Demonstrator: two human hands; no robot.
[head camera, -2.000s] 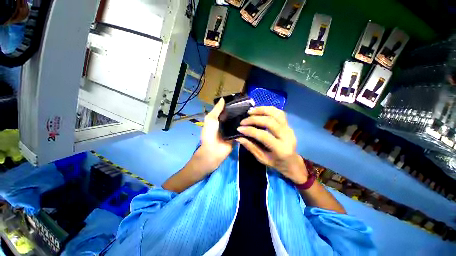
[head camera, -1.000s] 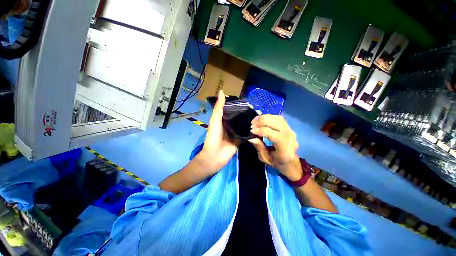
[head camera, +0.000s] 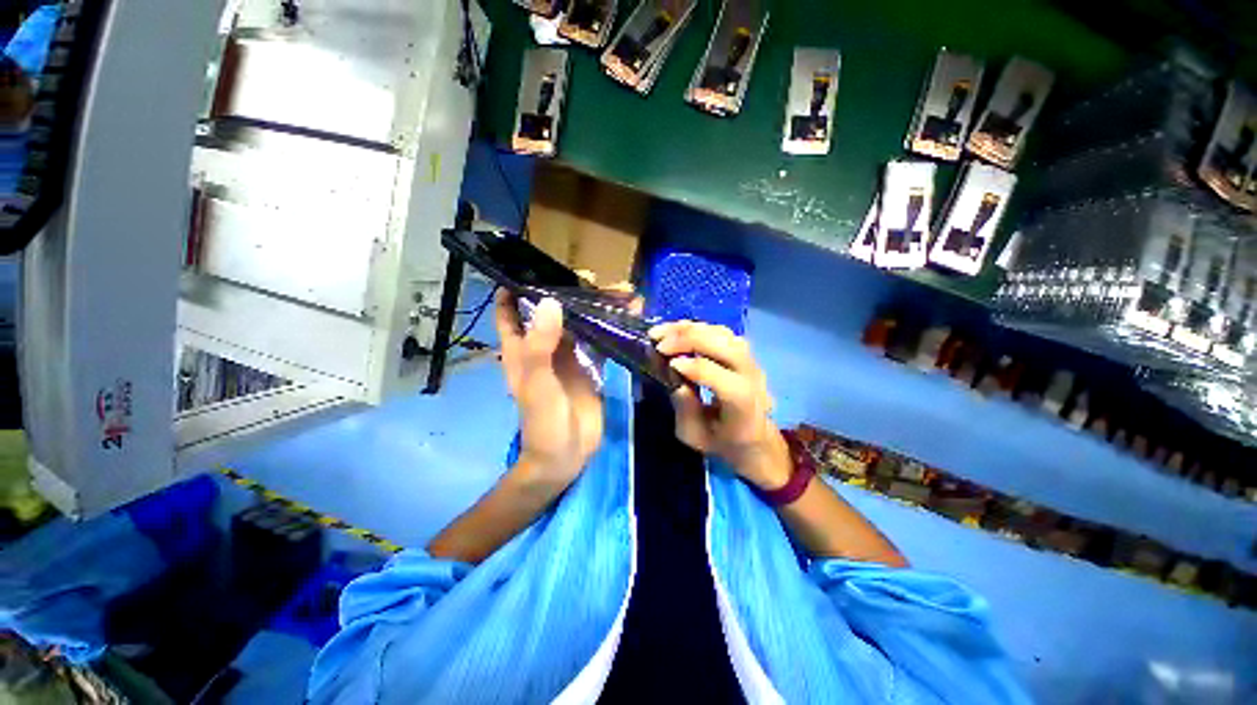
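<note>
Black glossy phone screens (head camera: 607, 325), seemingly several in a fanned stack, are held in front of my chest, tilted down to the right. My left hand (head camera: 552, 379) grips them from below at the left, its fingertips on the lower face. My right hand (head camera: 720, 393) pinches their right end between thumb and fingers. The far left end sticks out past my left hand. The exact number held cannot be told.
Display modules (head camera: 812, 103) lie face down on the green bench (head camera: 662, 152). A tall clear tray stack (head camera: 1103, 234) stands at right. The white machine (head camera: 117, 276) is at left. A cardboard box (head camera: 586, 221) and a blue basket-like seat (head camera: 699, 287) stand below the bench.
The black screens have turned from a compact block to a long, fanned, edge-on tilt, reaching further left. My hands have shifted slightly left, and the view has moved a little.
</note>
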